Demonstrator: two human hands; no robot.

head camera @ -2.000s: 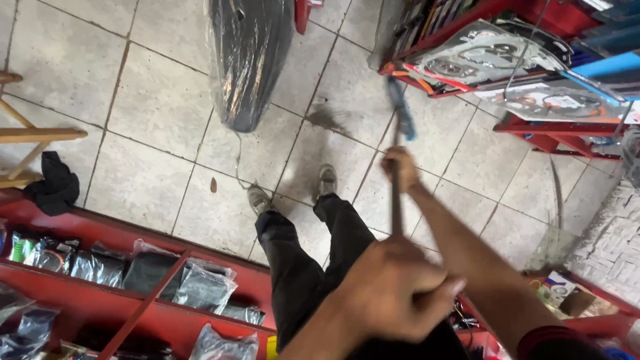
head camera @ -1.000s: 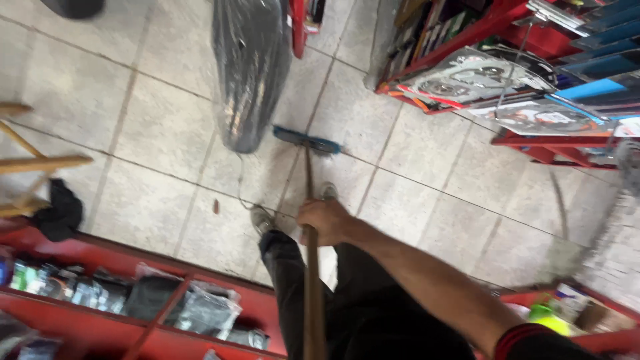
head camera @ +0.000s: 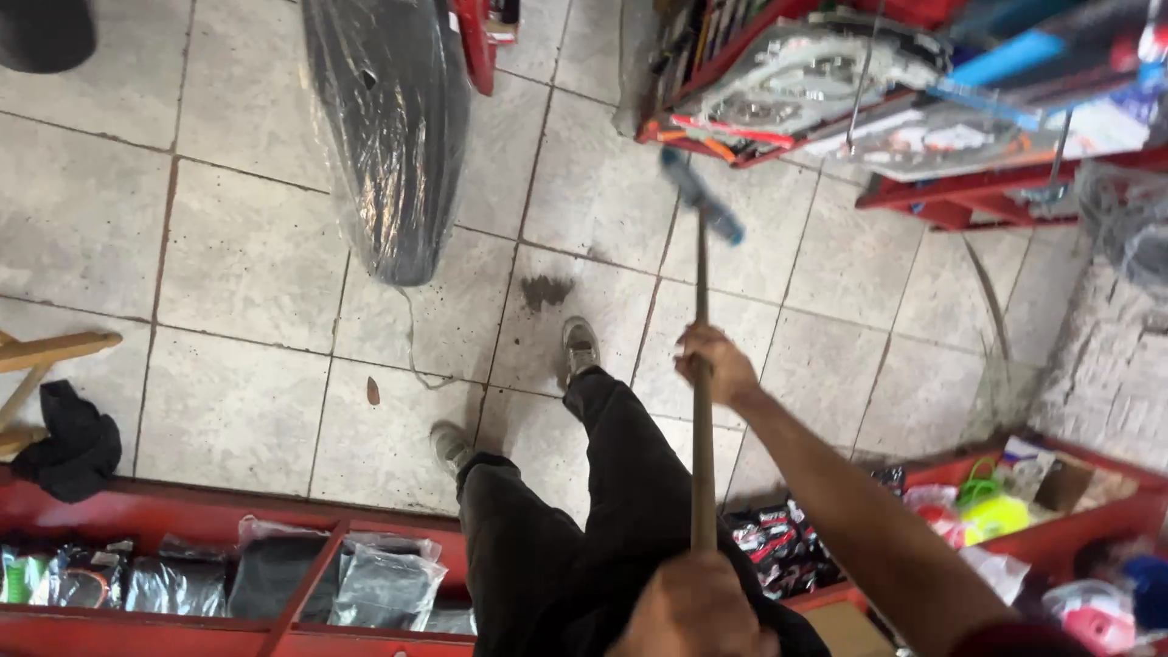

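Observation:
A broom with a long wooden handle (head camera: 702, 447) slants up from the bottom of the view to its blue head (head camera: 707, 196), which is blurred over the tiles by the right-hand rack. Partway down the handle, my right hand (head camera: 716, 365) is closed around it. My left hand (head camera: 695, 607), also blurred, grips the handle's upper end at the bottom edge. A small patch of dark dirt (head camera: 546, 290) lies on the tiled floor (head camera: 593, 182), left of the handle and just ahead of my shoes (head camera: 580, 345).
A long dark item in clear plastic (head camera: 392, 164) lies ahead to the left. Red shelving with bagged goods (head camera: 173, 620) runs behind me. A red rack (head camera: 967, 205) with packaged parts stands at the right. A wooden stool leg (head camera: 64, 349) and black cloth (head camera: 68, 443) are at the left.
Since one second ago the broom head has moved right, from near the wrapped item to beside the rack. My right hand has moved right with it. My left hand has come back into view.

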